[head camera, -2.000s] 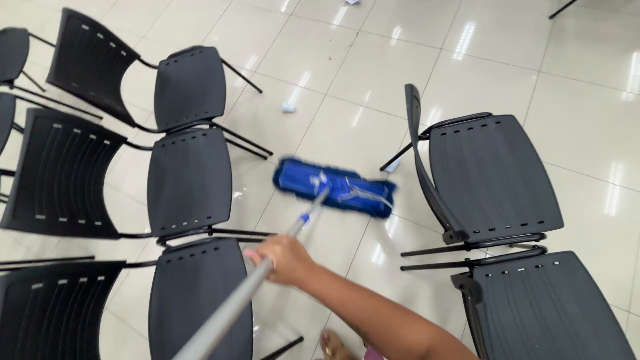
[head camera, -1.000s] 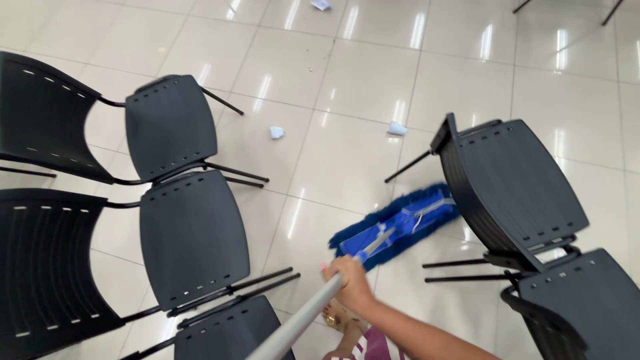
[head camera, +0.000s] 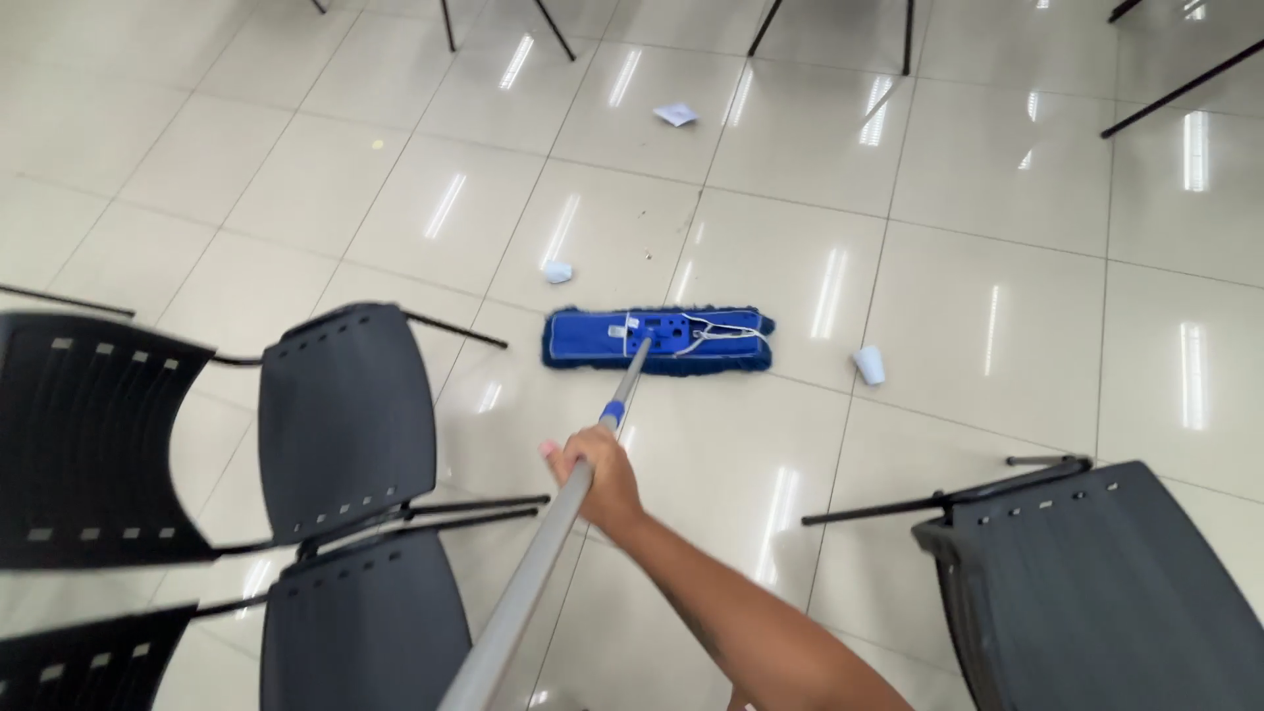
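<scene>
My right hand (head camera: 595, 474) is closed around the grey pole (head camera: 533, 583) of a dust mop, a little below its blue collar. The blue mop head (head camera: 592, 334) lies flat on the tiled floor in front of me, its long side running left to right, with white cords tied on its right half. A small crumpled white paper or cup (head camera: 558, 272) lies just beyond its left end. Another white cup-like piece (head camera: 869, 365) is to the right of the mop head. A folded paper scrap (head camera: 676, 115) lies farther off. My left hand is out of the frame.
Black chairs stand at the left, one with its seat (head camera: 346, 425) near the pole, and another chair (head camera: 1106, 583) is at the lower right. Thin dark chair legs (head camera: 907, 39) reach in along the top edge. Small specks of dirt dot the glossy tiles beyond the mop.
The mop head has moved away from the right-hand chair and now lies between the chair rows, turned more level. The view has moved forward along the floor.
</scene>
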